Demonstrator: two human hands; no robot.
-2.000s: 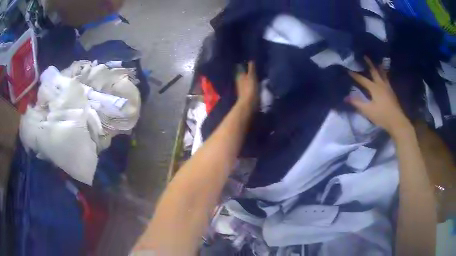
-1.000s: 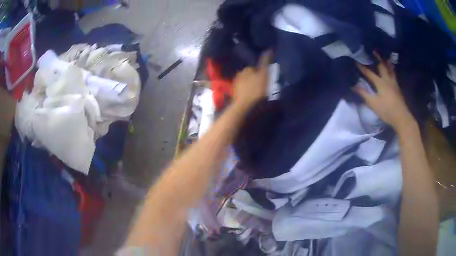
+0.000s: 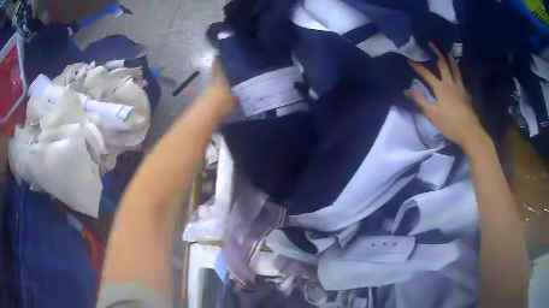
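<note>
A heap of navy and light grey cut pieces (image 3: 361, 180) lies in front of me. My left hand (image 3: 221, 90) is blurred at the heap's left side, with its fingers partly hidden, and grips the edge of a navy piece (image 3: 271, 141) that has a light grey band (image 3: 269, 90) across it. My right hand (image 3: 442, 99) rests on the heap's upper right with fingers spread, at the top of a long light grey piece (image 3: 367, 177), and holds nothing.
A cream fabric bundle (image 3: 69, 135) lies at the left on dark blue cloth (image 3: 48, 246). Grey floor (image 3: 174, 48) with a dark strip (image 3: 186, 83) shows between it and the heap. A red, white-rimmed container (image 3: 11, 78) is at the left edge.
My left hand has moved left, and the navy piece with the grey band now spreads out that way. The orange-red scrap is no longer visible. My right hand stays spread on the heap.
</note>
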